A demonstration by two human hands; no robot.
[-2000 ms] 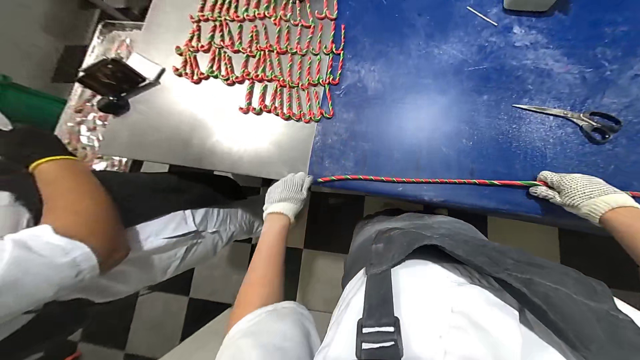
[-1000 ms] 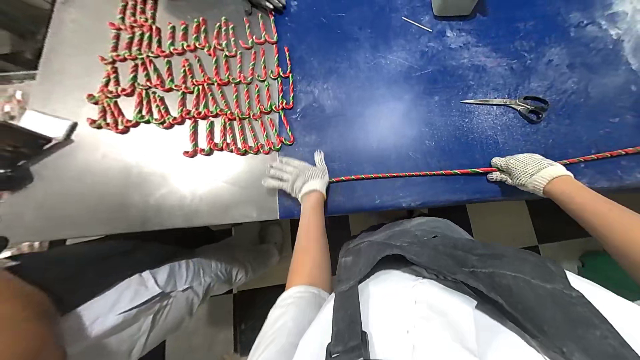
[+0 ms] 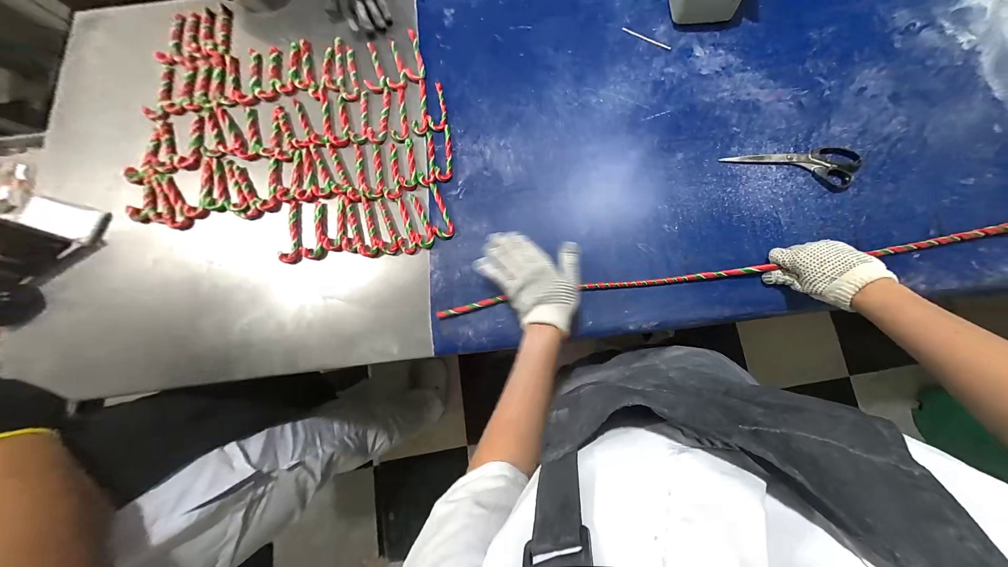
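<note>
A long twisted rope of red and green candy (image 3: 669,279) lies across the near part of the blue work surface (image 3: 567,157). My left hand (image 3: 531,276), in a white knitted glove, rests flat over the rope near its left end, fingers spread. Closed around the rope farther right is my right hand (image 3: 823,269), in a dotted white glove; the rope runs on past it to the right edge of view. Scissors (image 3: 795,160) with black handles lie beyond the right hand.
Rows of red and green candy canes (image 3: 339,150) cover much of the metal table (image 3: 197,299) at left. A thin white stick (image 3: 646,39) and a grey container (image 3: 703,9) are at the back. A co-worker stands at the left; a dark-gloved hand (image 3: 361,14) is beyond the canes.
My left hand has moved from the rope's left end onto the rope, and its fingers have spread. My right hand still grips the rope. The view has shifted right.
</note>
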